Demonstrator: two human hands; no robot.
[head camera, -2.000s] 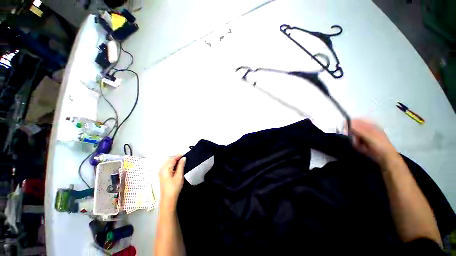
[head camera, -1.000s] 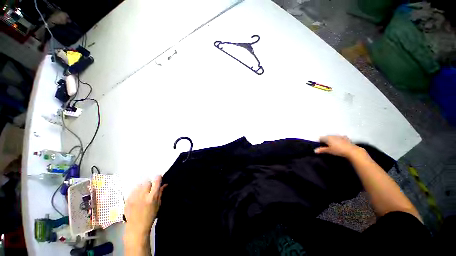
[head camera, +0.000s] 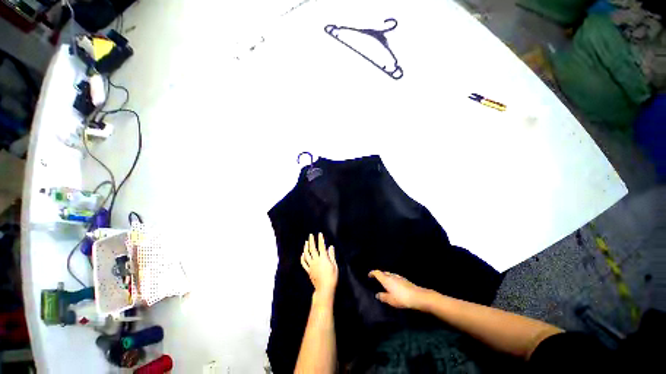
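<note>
A black sleeveless garment (head camera: 394, 212) lies on the white table (head camera: 212, 168), its neckline towards the far side. The hook of a hanger (head camera: 304, 156) stands out of the neckline. My left hand (head camera: 320, 266) lies flat on the upper front of the garment with its fingers spread. My right hand (head camera: 398, 288) is on the garment just to the right, fingers pointing left; whether it pinches the fabric cannot be told. The hanger's body is hidden inside the garment.
A spare black hanger (head camera: 369, 45) and yellow snips (head camera: 488, 101) lie on the table beyond the garment. At left are a white basket (head camera: 111, 277), dotted sheet (head camera: 157, 266), cords (head camera: 137, 150), bottles (head camera: 77, 197) and thread spools (head camera: 142, 337). Green sacks (head camera: 599, 62) stand beyond the right edge.
The garment now lies flat and straighter, with its neckline farther away. Both hands have left its upper edges and moved inward onto its front. One hanger has gone inside it since the earliest frame.
</note>
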